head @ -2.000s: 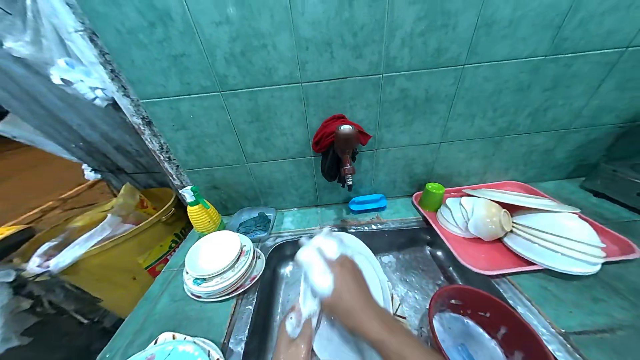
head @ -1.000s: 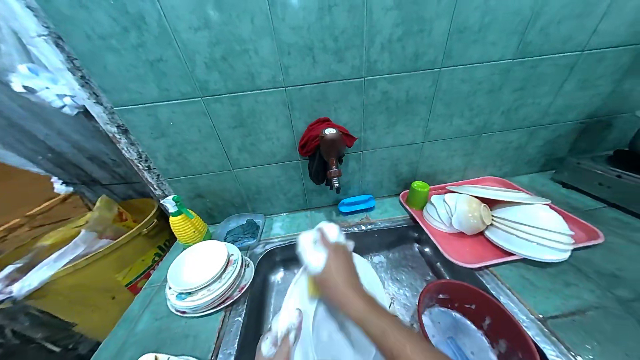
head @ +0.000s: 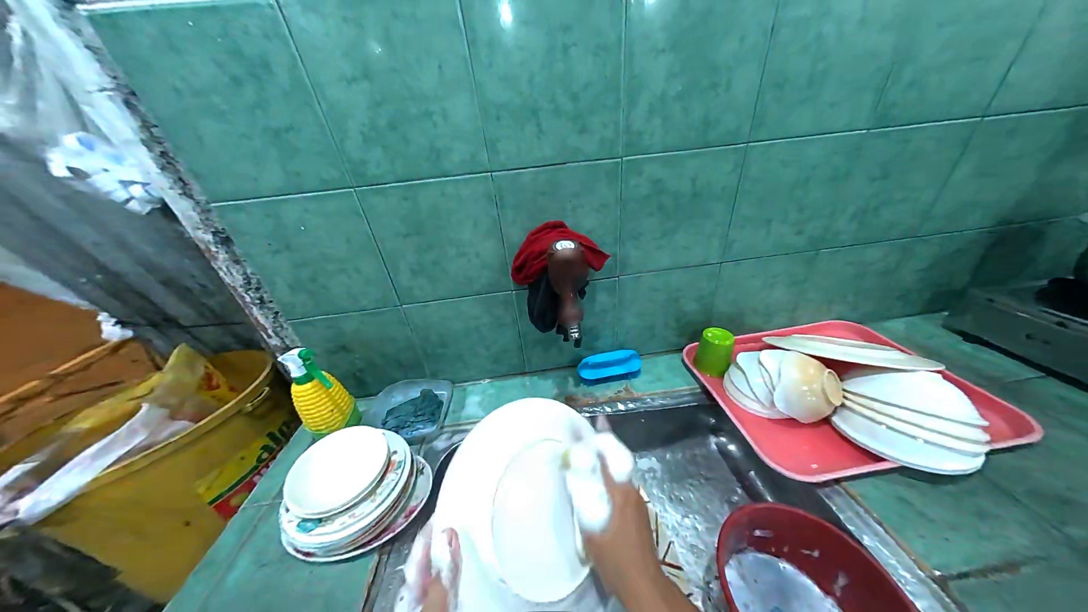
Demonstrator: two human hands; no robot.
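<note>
Above the metal sink, a large white oval plate is tilted up between my hands. My left hand, covered in suds, grips the plate's lower left edge. Thick white foam covers the fingers of my right hand, which lies against the plate's right side; a bit of something yellowish shows at its fingertips, too hidden to name. A red plastic basin with cloudy water stands at the sink's right. The brown faucet, with a red cloth draped over it, juts from the wall.
Stacked plates stand left of the sink, near a yellow spray bottle and a plastic tub. A blue brush lies at the back ledge. The pink tray holds plates, bowls and a green cup. A yellow bin stands far left.
The plate has been raised and tilted up, with more of its face showing. My foamy right hand has moved from the plate's upper part to its right side.
</note>
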